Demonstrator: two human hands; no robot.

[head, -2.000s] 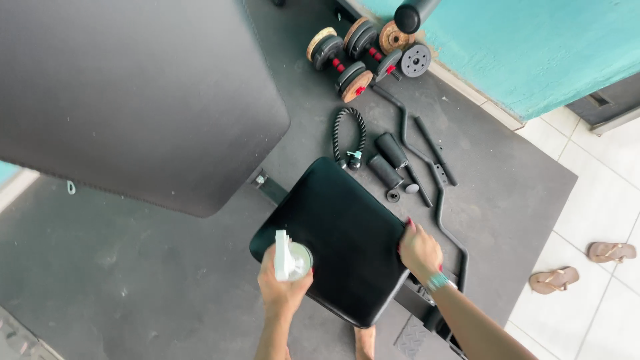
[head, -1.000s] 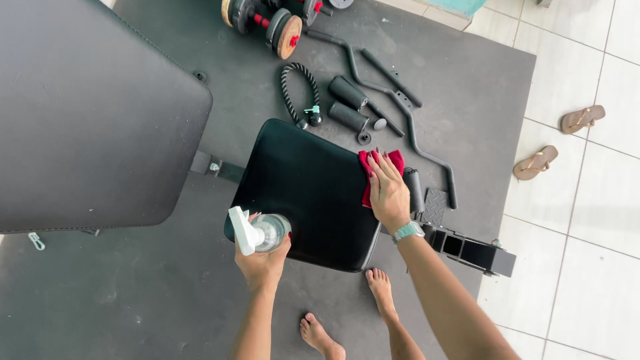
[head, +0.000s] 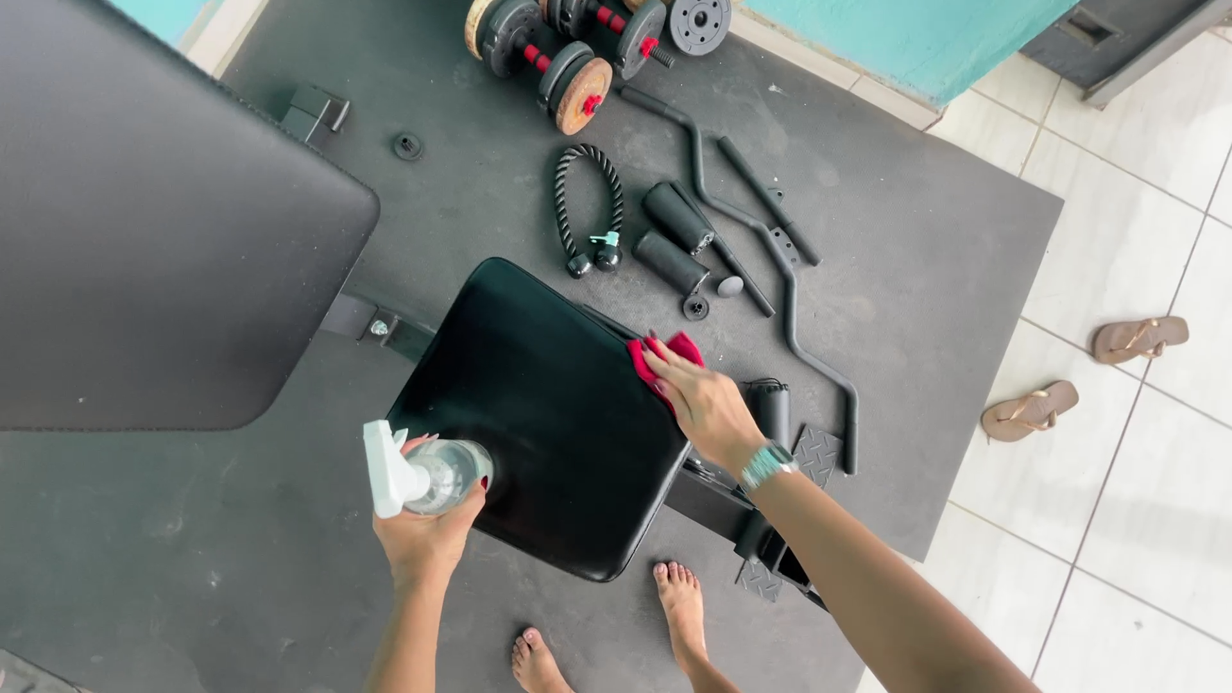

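In my left hand [head: 428,529] is a clear spray bottle [head: 450,474] with a white trigger head, held over the left edge of a black padded bench seat [head: 539,414]. My right hand [head: 705,399] presses a red cloth [head: 685,348] onto the seat's upper right edge, fingers spread over it. The seat looks glossy. Part of the cloth is hidden under the fingers. A larger padded backrest [head: 173,231] fills the upper left.
On the dark mat [head: 924,289] lie dumbbells [head: 539,60], a rope handle [head: 589,159], a bent bar [head: 791,308], foam rollers [head: 671,262] and a straight bar [head: 770,200]. Sandals [head: 1032,412] rest on white tiles [head: 1088,481]. My bare feet [head: 681,606] stand below the seat.
The red cloth, not visible two seconds ago, shows under my right hand one second ago and now. It stays near the seat's right edge. My left hand keeps the bottle. The view has shifted.
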